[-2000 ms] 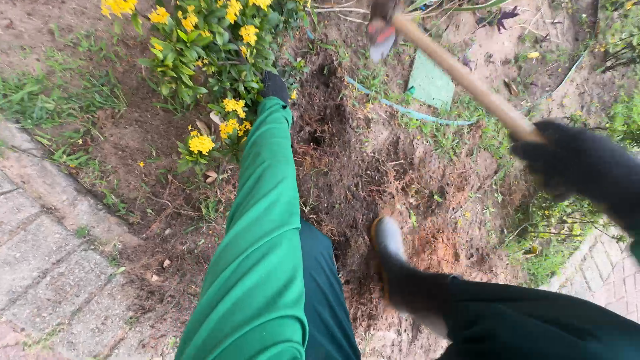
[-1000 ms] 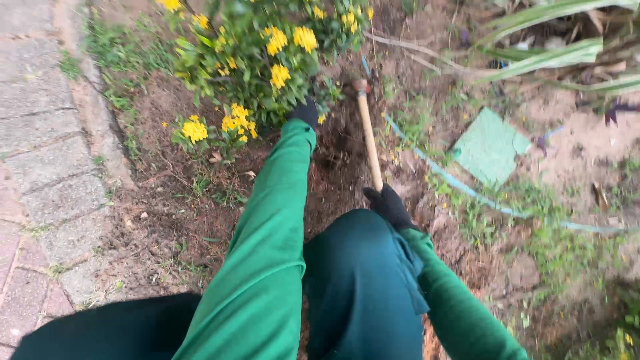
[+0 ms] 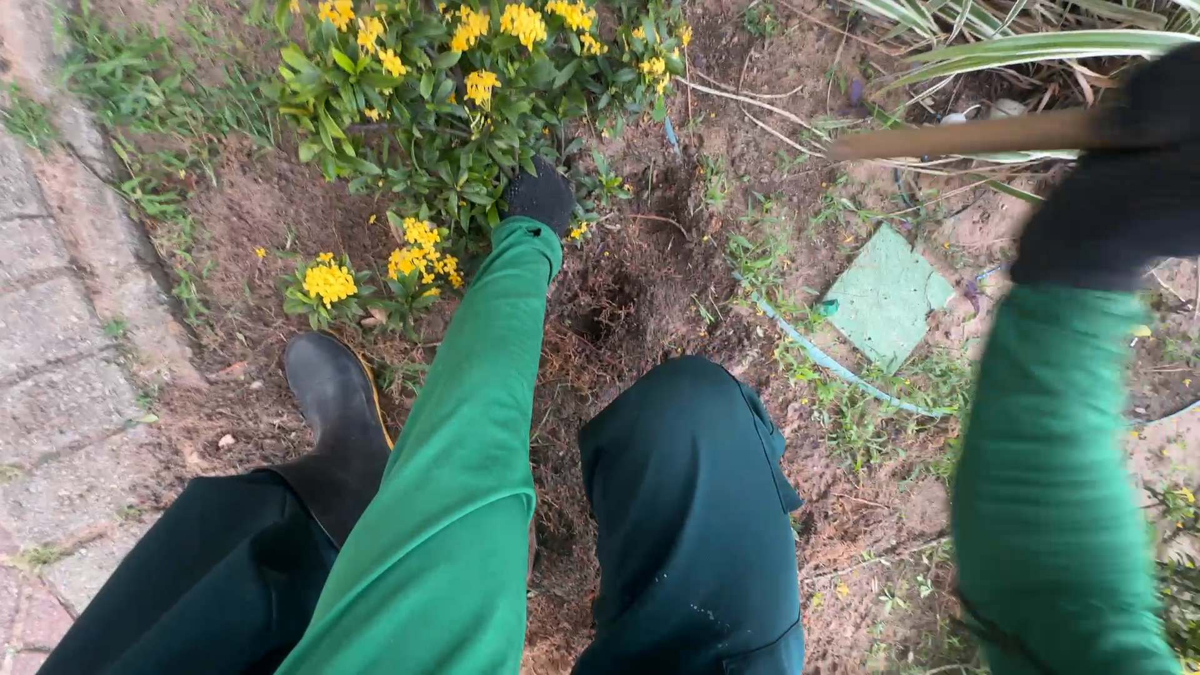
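Note:
My left hand (image 3: 539, 197), in a black glove, reaches in at the lower edge of a leafy bush with yellow flower clusters (image 3: 478, 89). Its fingers are hidden by the leaves, so its grip does not show. At the upper right my right hand (image 3: 1111, 187), also black-gloved and blurred, is closed around a wooden tool handle (image 3: 966, 136). The tool's head does not show. Dug-up soil with fine roots and a dark hollow (image 3: 600, 314) lies just below and to the right of my left hand.
A light blue hose (image 3: 834, 366) curves beside a broken green slab (image 3: 886, 295) on the right. Striped long-leaved plants (image 3: 1041, 52) grow at the top right. Grey paving (image 3: 56, 375) runs along the left. My boot (image 3: 337, 412) and bent knee (image 3: 694, 450) flank my left arm.
My right hand has swung up and to the right with the handle; a second ago the tool's head was near the soil beside the bush. My left hand has stayed at the bush.

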